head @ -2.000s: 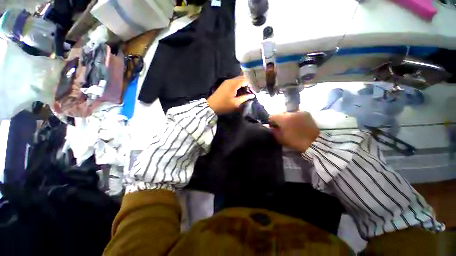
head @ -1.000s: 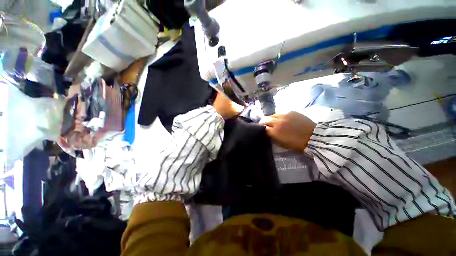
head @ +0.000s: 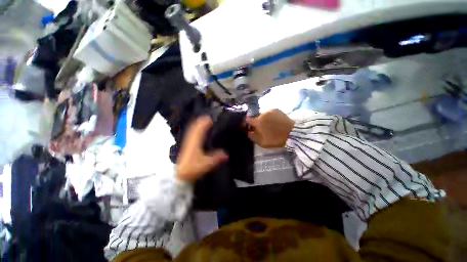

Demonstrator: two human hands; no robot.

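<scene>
The black garment piece (head: 169, 87) lies left of the sewing machine (head: 266, 30) and runs under its needle area down over the table's front edge. My left hand (head: 197, 153) is blurred, its thumb and fingers spread, over the black cloth and holding nothing that I can see. My right hand (head: 272, 129) is just below and right of the presser foot (head: 252, 102), its fingertips closed on the edge of the black cloth. The needle itself is too blurred to tell.
Right of the needle lie a grey-blue cloth scrap (head: 340, 94) and dark slim snips (head: 371, 129). White scraps (head: 94, 171), a pinkish scrap basket (head: 105, 110) and a white box (head: 112, 41) stand left. A black heap (head: 61, 225) is lower left.
My left hand has left the needle area, moving down and left with its fingers opened. My right hand stays beside the presser foot. The view has shifted, so the machine sits further left.
</scene>
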